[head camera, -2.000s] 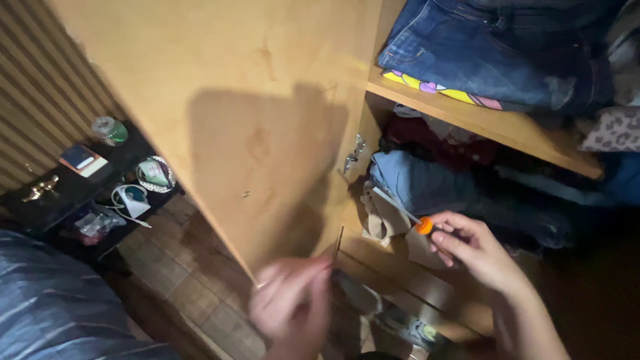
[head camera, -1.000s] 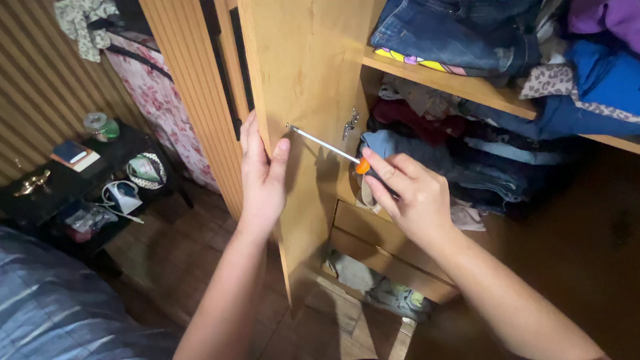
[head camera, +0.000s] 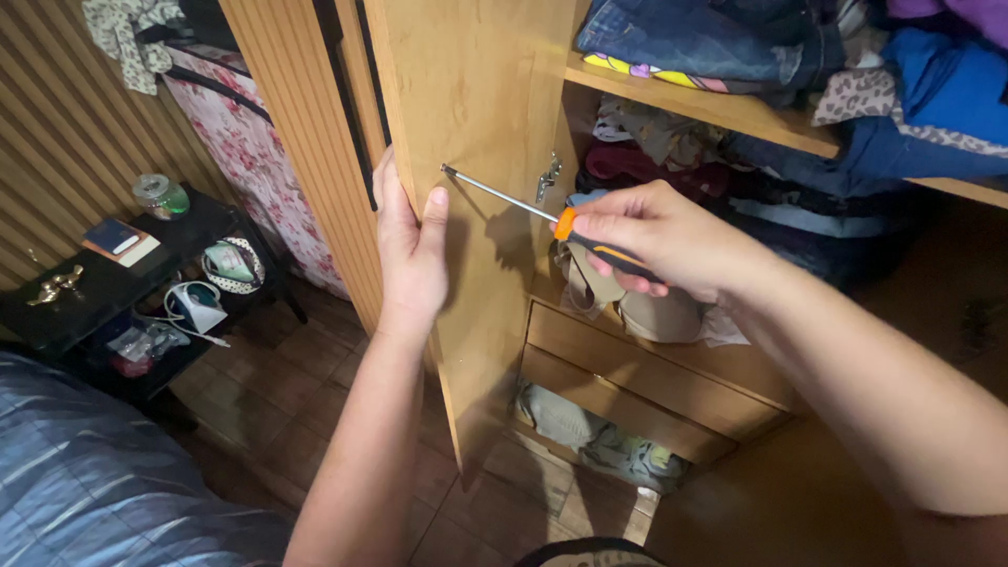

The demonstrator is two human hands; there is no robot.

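Observation:
My right hand [head camera: 642, 236] grips the black and orange handle of a screwdriver [head camera: 504, 197]. The screwdriver's tip meets a small screw [head camera: 444, 168] in the inner face of a wooden wardrobe door [head camera: 488, 94], near its free edge. My left hand [head camera: 413, 240] holds that edge, thumb on the inner face and fingers wrapped behind, partly hidden. A metal hinge [head camera: 549, 177] joins the door to the wardrobe, to the right of the screw.
Folded jeans [head camera: 709, 39] lie on a wooden shelf [head camera: 709, 110], with more clothes beneath. Drawers [head camera: 630, 378] sit lower down. At left stand a black side table [head camera: 157, 272] holding a jar [head camera: 161, 197] and a bed with a blue striped cover [head camera: 102, 465].
Two seconds ago both hands were lower, off the door, and the screwdriver pointed toward the clothes. By one second ago my left hand was on the door edge and the tip at the screw, as now.

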